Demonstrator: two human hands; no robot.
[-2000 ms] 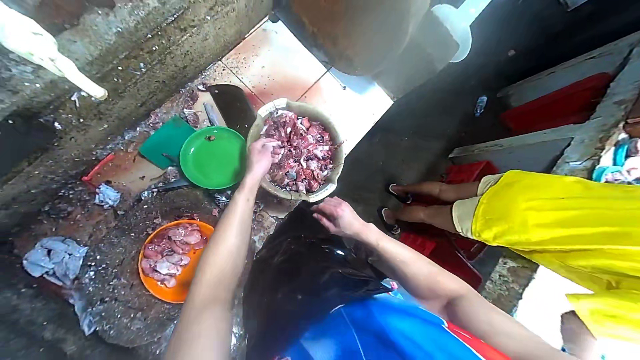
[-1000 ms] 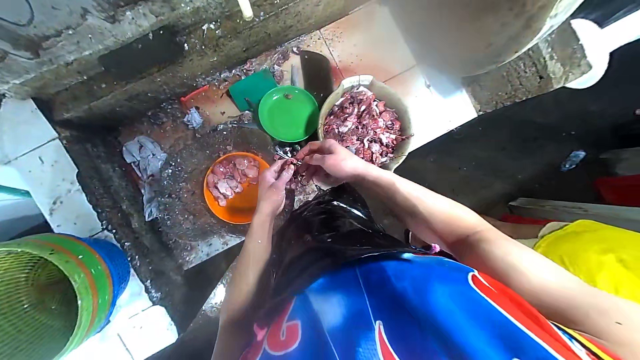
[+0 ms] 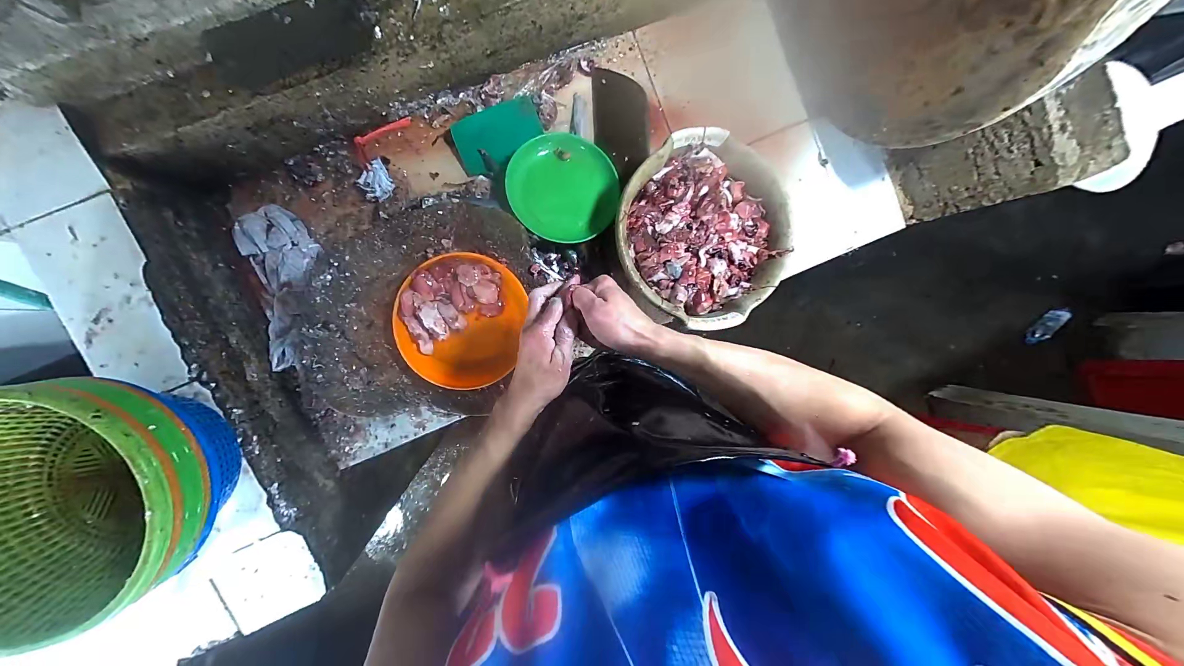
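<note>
My left hand and my right hand meet in front of my black apron, fingertips pinching a small dark red piece of meat between them. To their left, an orange plate holds pale pink pieces of meat. Just right of them stands a round basin filled with red chopped meat pieces. A green plate with a small dark bit on it lies above my hands, touching or close to the basin. Most of the piece in my fingers is hidden.
A green flat sheet, a red-handled tool and a crumpled grey cloth lie on the dirty worktop. Stacked plastic baskets stand at lower left. A large container is at upper right; a person in yellow is at right.
Two seconds ago my left hand was at the meat in the basin and my right hand was beside its rim; now both are together left of it. The view has shifted left.
</note>
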